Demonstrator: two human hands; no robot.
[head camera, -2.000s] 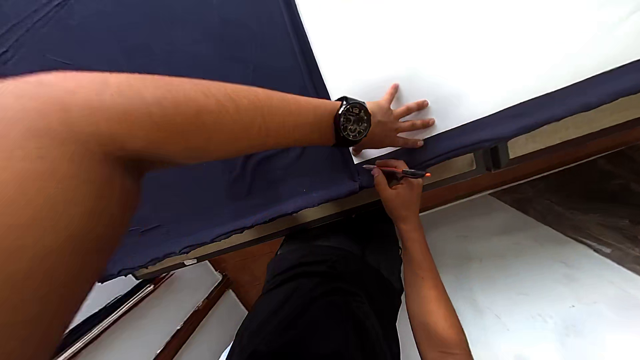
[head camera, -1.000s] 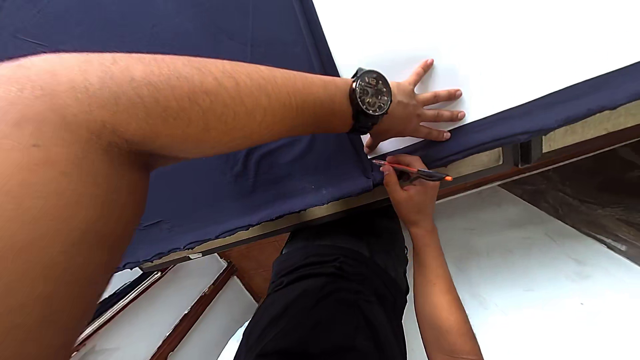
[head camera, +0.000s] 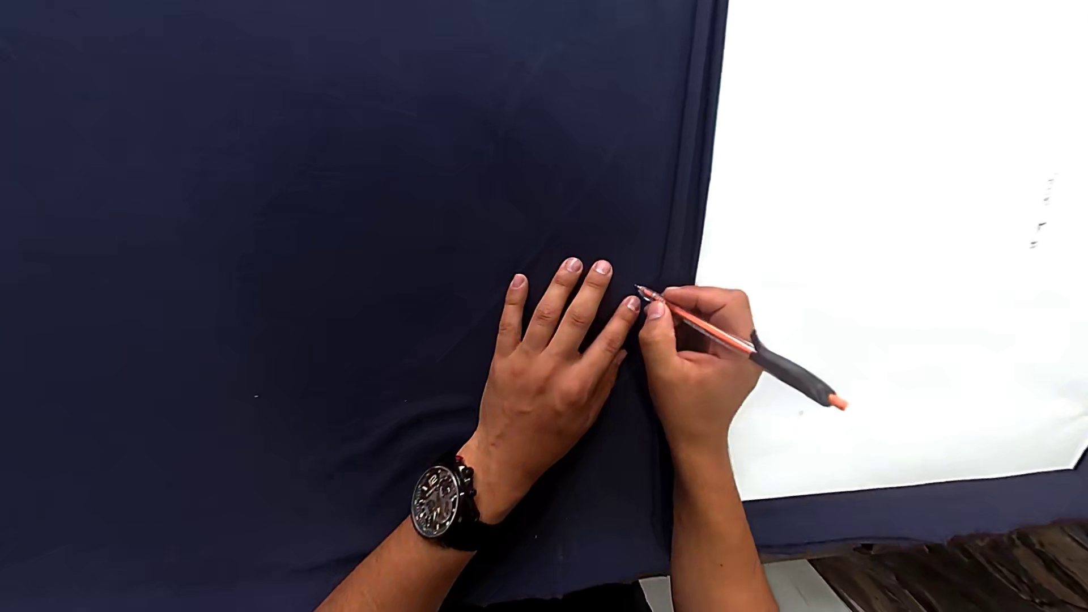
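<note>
Dark navy fabric (head camera: 340, 212) covers most of the surface, with a large white paper sheet (head camera: 892, 255) lying on it at the right. My left hand (head camera: 552, 374), a black wristwatch (head camera: 438, 501) on its wrist, presses flat on the fabric, fingers spread, left of the sheet. Just right of it, my right hand (head camera: 705, 365) grips a black and orange pen (head camera: 790, 378), whose tip points up-left near my left index fingertip, close to the fabric beside the sheet's left edge. Whether the tip touches the fabric I cannot tell.
Folds of the navy fabric (head camera: 701, 127) run along the sheet's left edge. The fabric's near edge lies below the sheet, at the lower right. Beyond that edge a dark brown, streaked surface (head camera: 960, 569) shows, with a pale strip (head camera: 807, 586) beside it.
My left hand has moved off the white sheet onto the navy fabric. The pen, still in my right hand, has moved from the near edge to beside the sheet's left edge. The view has shifted strongly.
</note>
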